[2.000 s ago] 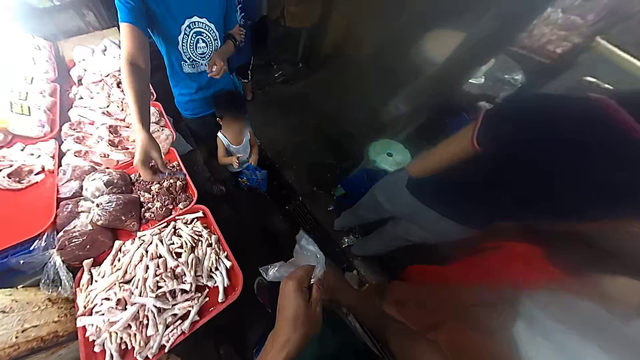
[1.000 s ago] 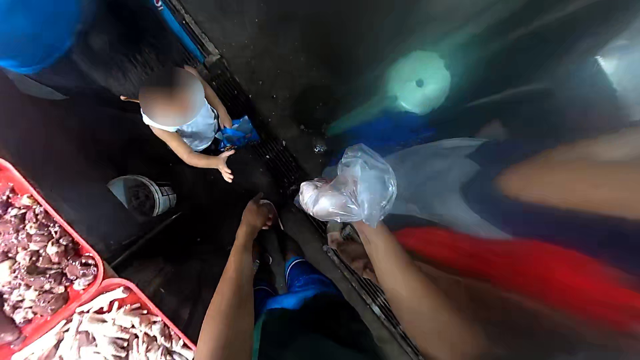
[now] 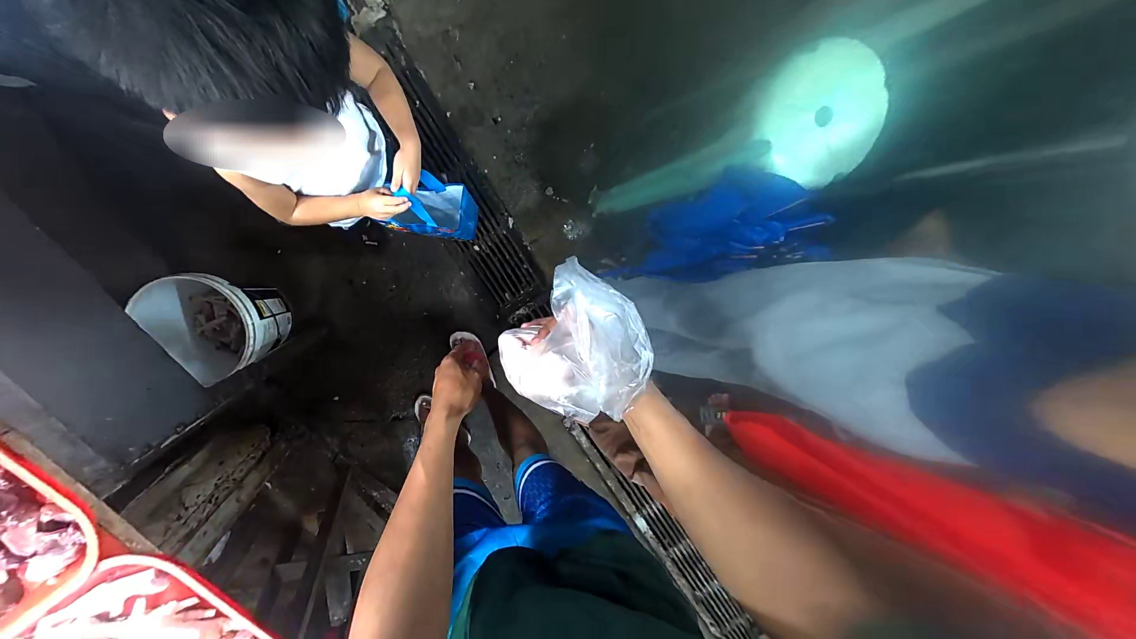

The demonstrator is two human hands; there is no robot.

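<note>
A clear plastic bag (image 3: 599,342) covers my right hand (image 3: 555,346) down to the wrist, with its film crumpled around the palm and fingers. Some fingertips show at the left side of the bag. Whether the fingers grip anything inside is hidden by the film. My left hand (image 3: 459,380) hangs a little to the left and lower, over a sandalled foot. Its fingers look curled, and something reddish shows at them, too small to tell.
At upper left a child (image 3: 355,151) holds a blue bag (image 3: 444,211). A white bucket (image 3: 257,324) with scraps lies left. Red trays (image 3: 106,555) of meat and chicken feet stand at lower left. A metal floor grate (image 3: 488,240) runs diagonally. People in blurred clothing are at right.
The plastic bag now reaches down over my right wrist. The child's hand, stretched out one second ago, is now at the blue bag. The view has turned down from the meat trays.
</note>
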